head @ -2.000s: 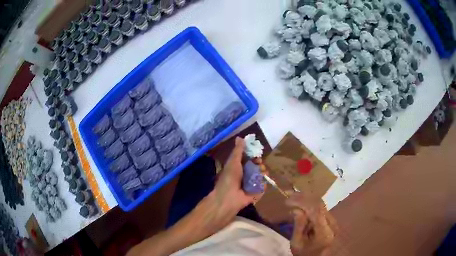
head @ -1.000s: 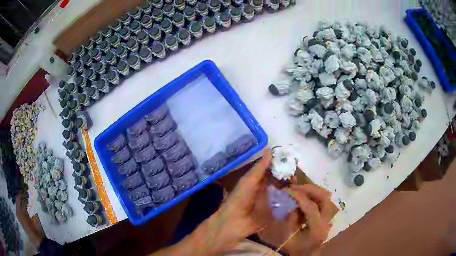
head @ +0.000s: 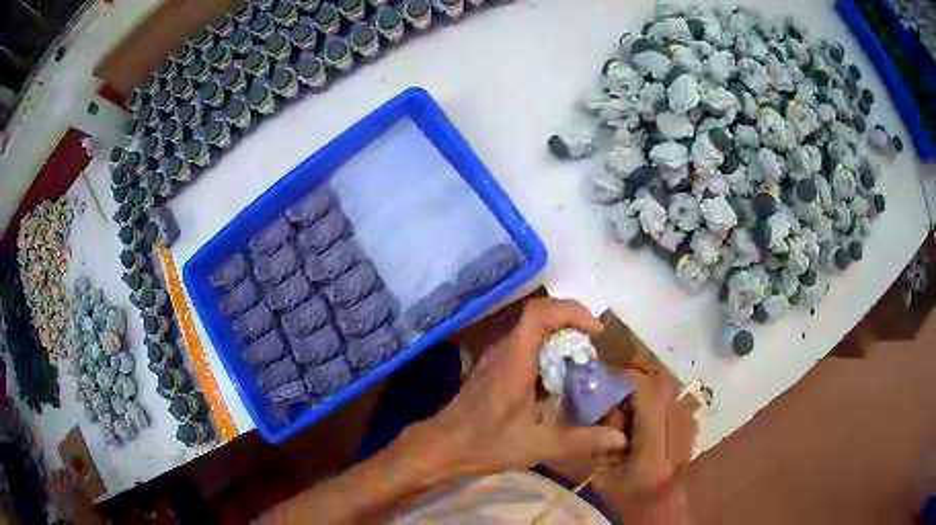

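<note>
My left hand [head: 513, 395] is closed around a pale ruffled part [head: 567, 356] at the table's near edge. A purple-grey figurine body [head: 597, 394] touches the ruffled part on its lower right. My right hand [head: 649, 441] holds the body from the right and below; its fingers are partly hidden. A thin tan stick [head: 583, 482] shows below the right hand. The brown glue board [head: 626, 344] lies mostly hidden behind the hands. The blue tray [head: 231, 395] holds purple-grey bodies [head: 308, 318] in rows on a white liner [head: 411, 190].
A large pile of pale ruffled parts [head: 718, 164] lies at right. Assembled figurines [head: 236, 103] stand in rows beyond the tray. An orange strip [head: 193, 338] lies left of it. Other heaps [head: 101, 359] lie at far left. Another blue tray [head: 893, 82] is at upper right.
The pale part and purple body, upright between my hands a second ago, are now tilted and closer together. My left hand wraps further around them. Another person's hand at lower left has left view.
</note>
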